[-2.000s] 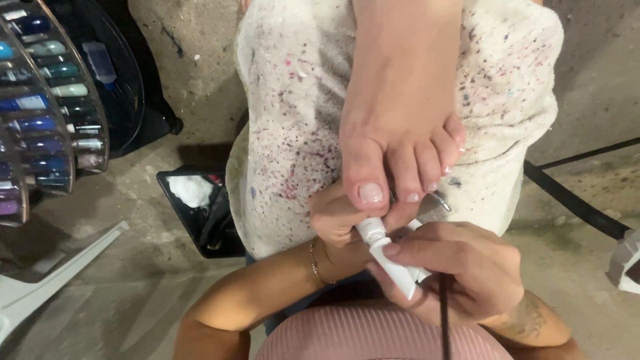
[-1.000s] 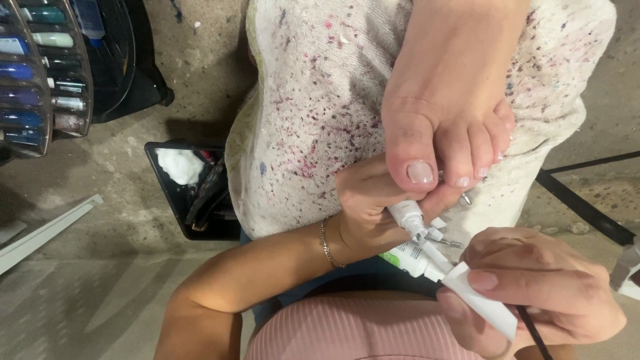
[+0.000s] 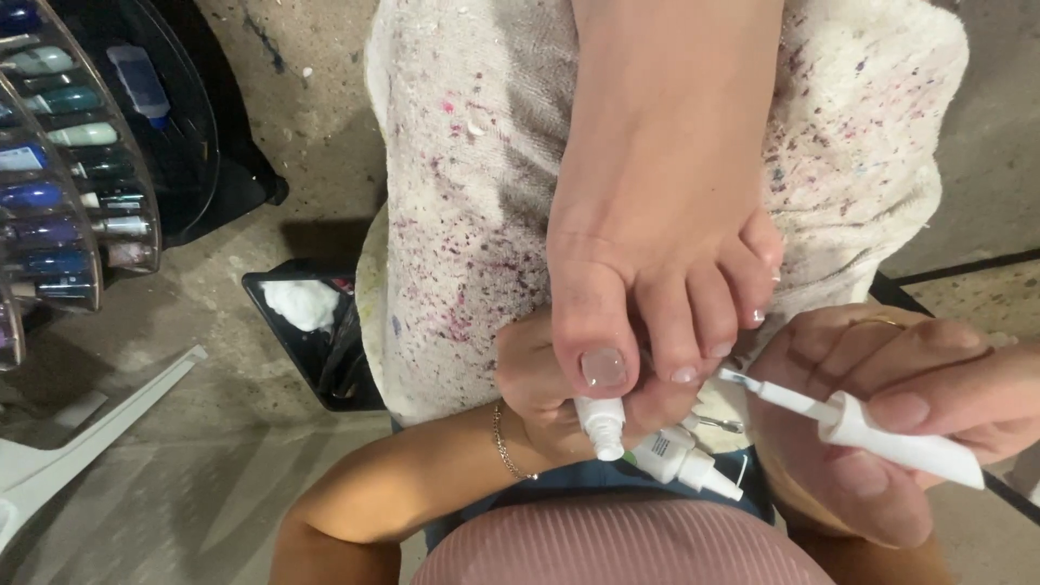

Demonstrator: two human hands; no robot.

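Observation:
Another person's bare foot (image 3: 666, 162) rests on a stained white towel (image 3: 455, 244), toes toward me. The big toe's nail (image 3: 603, 367) looks glossy. Under the toes, my left hand (image 3: 540, 390) holds a small white bottle (image 3: 603, 426) with its threaded neck uncapped. A white dropper bottle (image 3: 678, 463) and a thin metal tool (image 3: 719, 424) show beside that hand; whether it grips them I cannot tell. My right hand (image 3: 902, 414) pinches the white cap of an applicator brush (image 3: 812, 406), its tip near the smaller toes and not touching them.
At the left stands a tiered rack of nail polish bottles (image 3: 81, 134) beside a round black tray (image 3: 191, 81). A black tray (image 3: 268, 325) with white cotton (image 3: 301, 305) and dark tools lies left of the towel. A pale plastic piece (image 3: 106, 431) is at lower left.
Two seconds ago the brush cap was at the small bottle's neck. Now the brush is out of the bottle, and my right hand has turned it toward the toes.

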